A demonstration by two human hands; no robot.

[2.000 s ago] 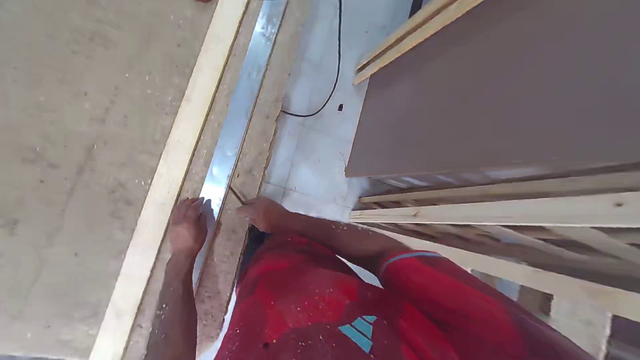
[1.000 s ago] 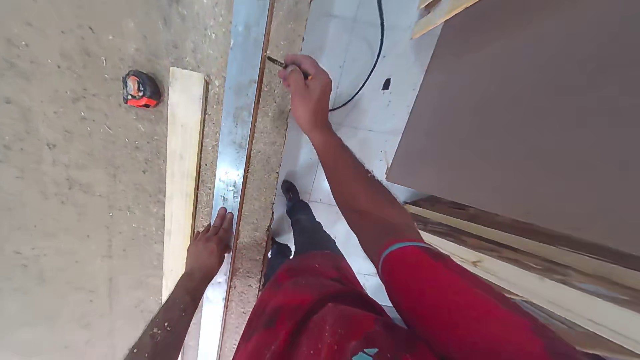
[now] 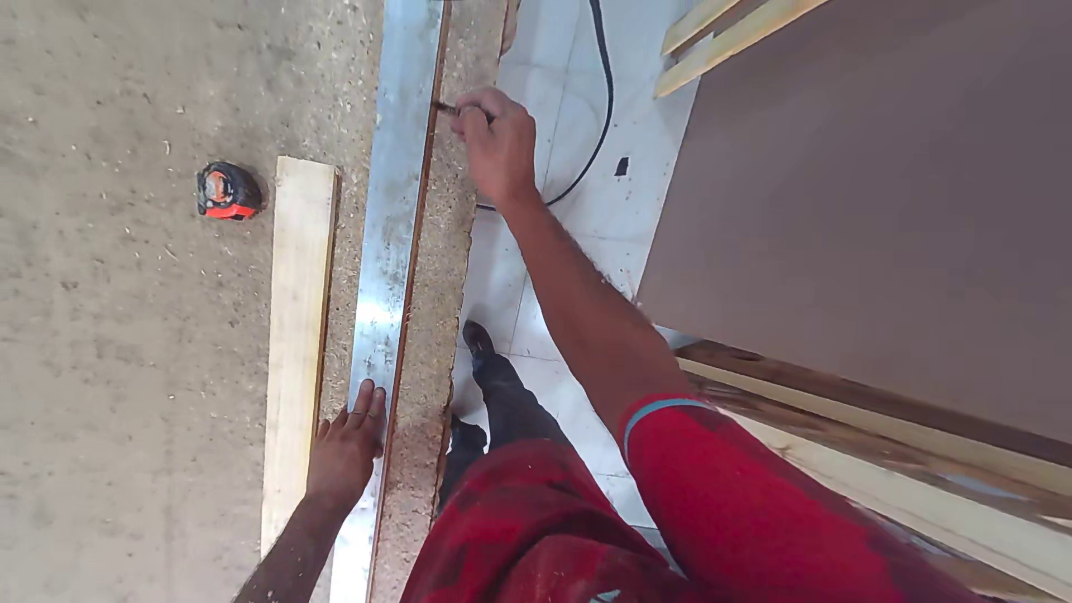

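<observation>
A long metal straightedge (image 3: 389, 226) lies lengthwise on a particleboard work surface (image 3: 435, 251), with a thin brown edge showing along its right side. My left hand (image 3: 347, 444) rests on the straightedge low in the view, fingers spread and pressing flat. Farther up, my right hand (image 3: 498, 138) holds a thin dark marking tool (image 3: 448, 108), probably a pencil, its tip at the straightedge's right edge. Left of the straightedge lies a pale wooden board (image 3: 300, 335), and beyond it a black and red tape measure (image 3: 228, 191).
A black cable (image 3: 607, 92) curves over the tiled floor (image 3: 544, 260) to the right of the work surface. A large brown panel (image 3: 871, 201) stands at the right, with wooden strips (image 3: 737, 42) above it and long timber pieces (image 3: 904, 494) below. My feet are on the floor beside the work surface.
Two seconds ago both hands were close together near my body; my right hand has since moved up along the straightedge. Since one second ago, the hands have hardly moved.
</observation>
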